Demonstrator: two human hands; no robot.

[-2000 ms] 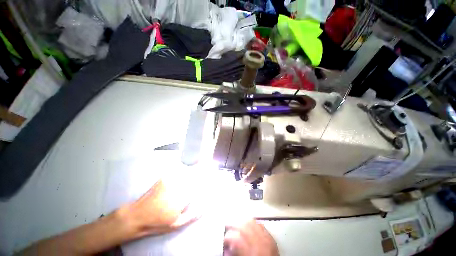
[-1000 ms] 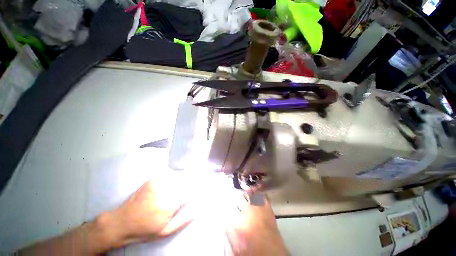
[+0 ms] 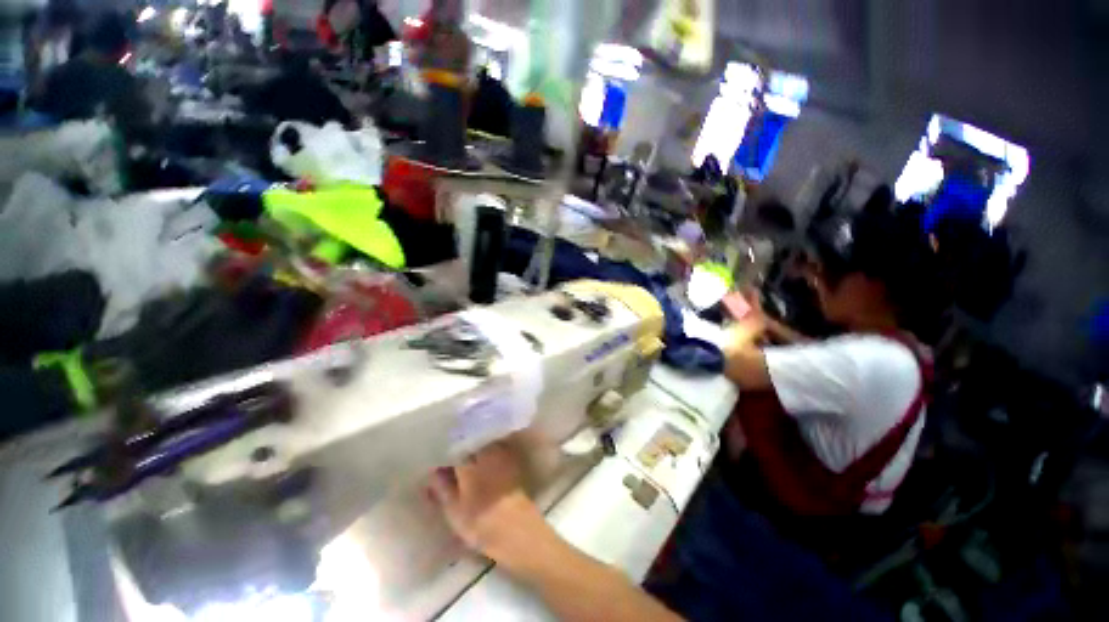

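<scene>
The sewing machine (image 3: pixel 365 425), cream and blurred, runs from the lower left to the middle. Its lamp glares white at the bottom edge. My right hand (image 3: pixel 487 498) is under the machine arm, its fingers bent near the arm's underside; blur hides whether it holds anything. The thread snips (image 3: pixel 183 444), dark with purple, lie on the machine head at the left. My left hand is not in view. The fabric at the needle cannot be made out.
A person in a white shirt (image 3: pixel 839 389) sits at the right by another work place. Behind the machine are a neon yellow-green cloth (image 3: pixel 341 219), white cloth (image 3: pixel 146 249) and dark bundled pieces (image 3: pixel 231 322). Lit windows show at the back.
The view has swung right and up, bringing the room and seated person in. My right hand has moved from the needle area to under the machine arm. My left hand has left the view.
</scene>
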